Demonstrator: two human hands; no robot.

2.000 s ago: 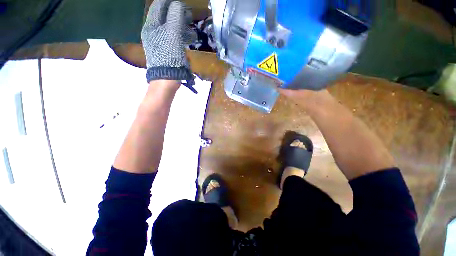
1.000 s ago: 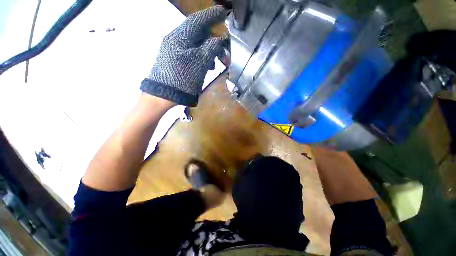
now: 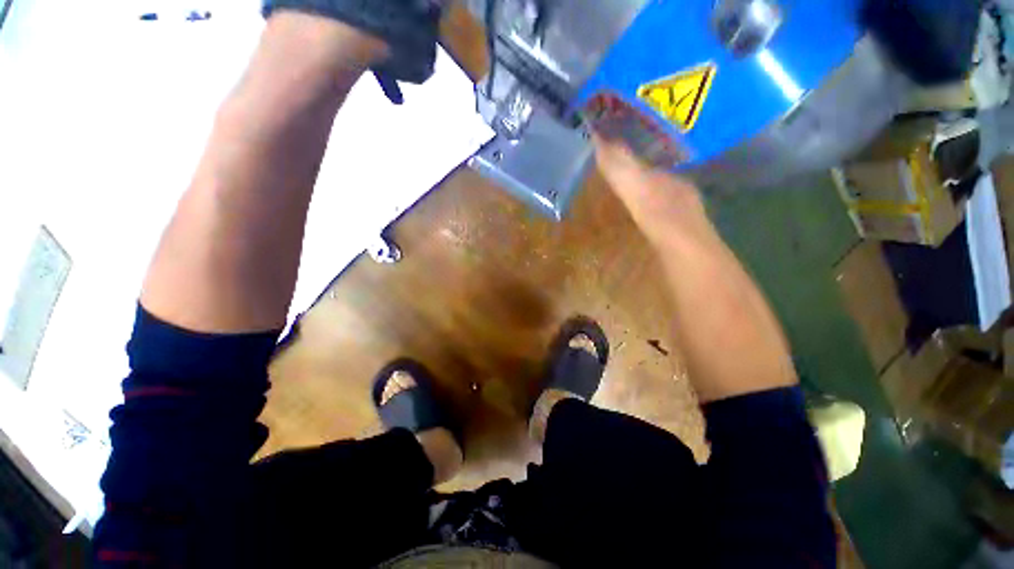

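Note:
The blue and grey cutting machine (image 3: pixel 767 78), with a yellow warning triangle, fills the top right. Its flat silver base plate (image 3: pixel 536 167) is at the right edge of the white paper marker (image 3: pixel 67 122), over the brown table. My left hand (image 3: pixel 373 25), in a grey glove with a dark cuff, is cut off by the top edge left of the machine; its fingers are out of the picture. My bare right hand (image 3: pixel 623 158) is against the machine's near underside and holds it; its fingers are hidden behind the body. The blade cannot be made out.
My sandalled feet stand on the glossy brown table (image 3: pixel 478 278). A pale clear-looking strip (image 3: pixel 36 306) lies on the paper at left. A small scrap (image 3: pixel 385 251) is at the paper's edge. Cardboard boxes (image 3: pixel 890 189) and a pale yellow object (image 3: pixel 836 436) are at right on the green floor.
The machine has turned in view and its base plate shows again. My left hand has moved up, partly out of the picture. The view has shifted, showing more boxes at right; the black cable has left view.

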